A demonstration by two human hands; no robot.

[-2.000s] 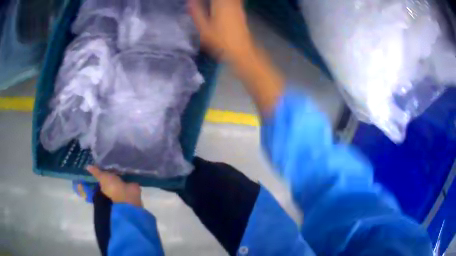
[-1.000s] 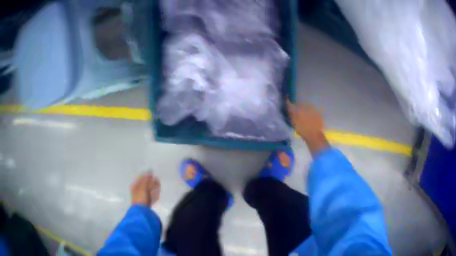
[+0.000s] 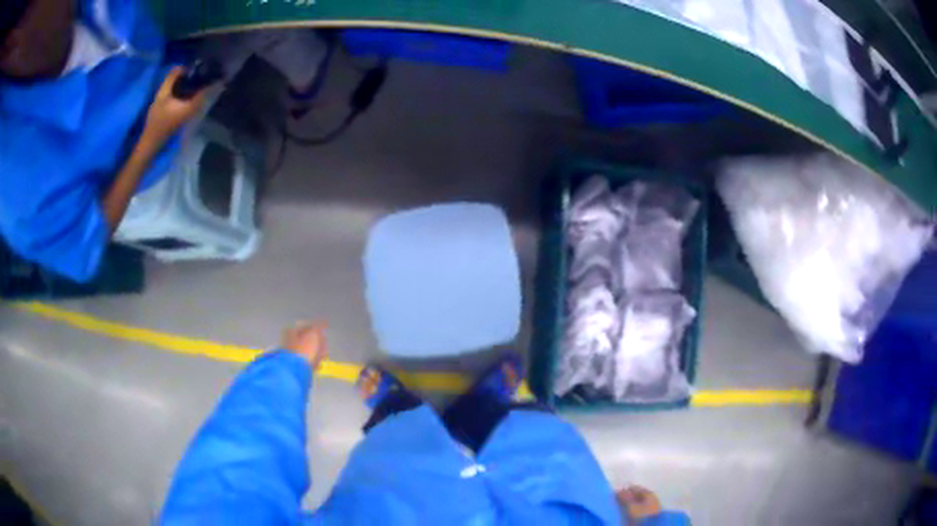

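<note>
A dark green-teal crate (image 3: 701,298) stands on the floor right of centre. It holds pale grey-lilac bagged parts (image 3: 649,344). A pale grey-blue stool (image 3: 444,279) stands left of the crate, in front of my feet. My left hand (image 3: 306,343) hangs over the floor at the yellow line, touching nothing; its fingers are small and blurred. My right hand (image 3: 639,501) is low at the bottom edge, below the crate and apart from it, partly cut off by the sleeve and the picture's edge.
A green bench (image 3: 575,46) curves across the top. A whitish plastic bag (image 3: 822,247) bulges below it at right, beside a blue crate (image 3: 884,375). Another person (image 3: 72,134) in blue sits at left on a stool (image 3: 221,195), holding a black part. Cables lie under the bench.
The view has risen and widened. Both hands are away from the crate; the right hand has left its side. The crate now appears right of my feet, with the stool in front of them.
</note>
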